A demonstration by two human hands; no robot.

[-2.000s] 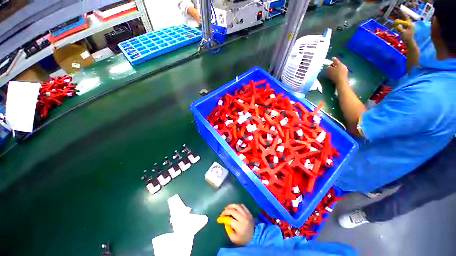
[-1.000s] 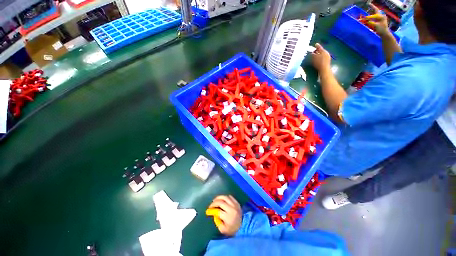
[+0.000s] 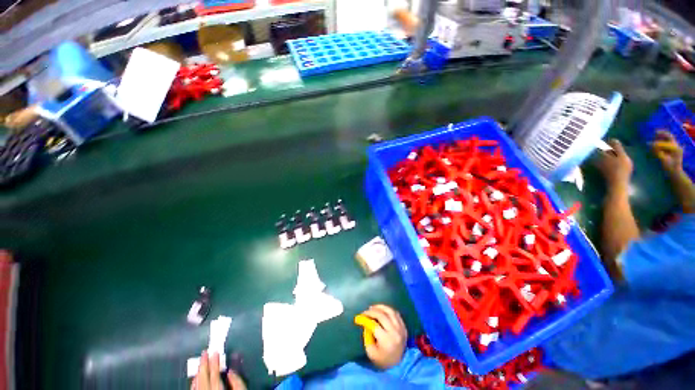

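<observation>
My right hand (image 3: 385,336) rests at the bench's near edge, fingers curled, with yellow finger coverings; no held thing can be made out. My left hand (image 3: 217,375) is at the bottom edge, cut off and blurred, its fingertips touching or beside a white strip (image 3: 219,334); a grip cannot be told. A small dark module with a pale end (image 3: 200,306) lies just above it. Irregular white wipes (image 3: 293,335) lie between my hands. A row of several small white modules with black tails (image 3: 315,232) lies farther up on the green surface (image 3: 190,198).
A blue bin (image 3: 415,263) heaped with red clamps (image 3: 488,236) stands right of my right hand. A beige-white block (image 3: 373,255) lies beside it. A white fan (image 3: 568,133) and a person in blue (image 3: 640,305) are right. A blue tray (image 3: 347,52) lies across the belt.
The view has swung left, so the bin and modules sit farther right in the picture. My left hand has come into view at the bottom. My right hand looks much the same.
</observation>
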